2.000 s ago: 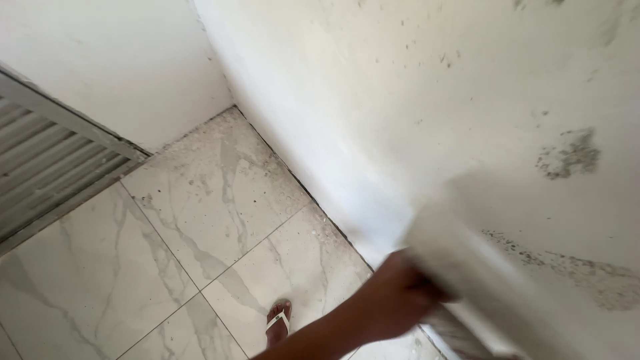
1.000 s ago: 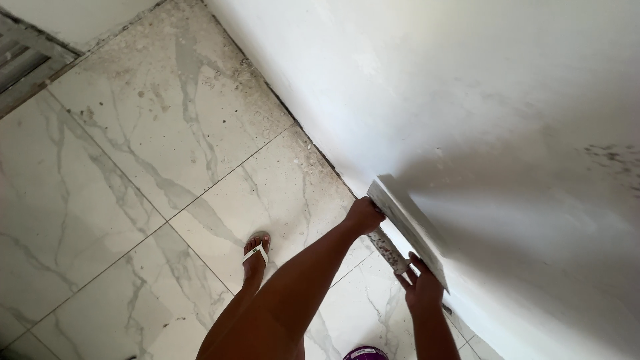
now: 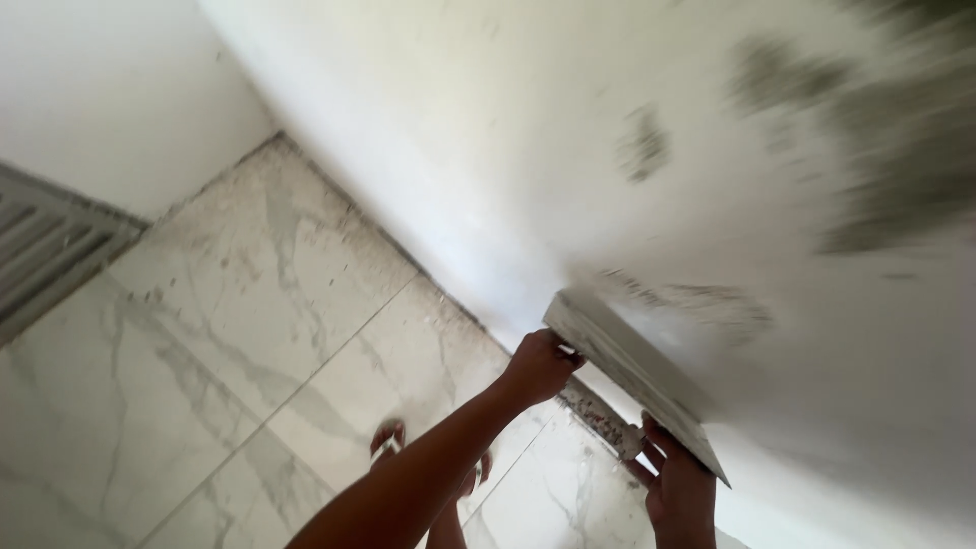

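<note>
A wide plastering trowel [image 3: 633, 374] with a flat metal blade stands edge-on near the lower right, its blade against or very near the white wall [image 3: 457, 152]. My left hand [image 3: 543, 366] grips the trowel at its upper left end. At the lower right end, my right hand [image 3: 682, 484] holds it, fingers and thumb around the end of the handle and the back of the blade. The stained handle [image 3: 598, 419], speckled with dried material, runs between both hands. Dark rough patches [image 3: 907, 145] and smaller marks [image 3: 686, 301] show on the wall, partly blurred.
Marbled floor tiles [image 3: 252, 366] meet the wall along a dirty joint. At the far left a grey slatted metal panel [image 3: 53, 244] borders the floor, beside another white wall [image 3: 114, 84]. My sandalled feet [image 3: 387, 441] stand on the tiles, close to the left forearm.
Two seconds ago one hand was seen on the blurred trowel; now both hold it, as one second ago. The view has shifted, bringing the corner and the dark wall patches back in.
</note>
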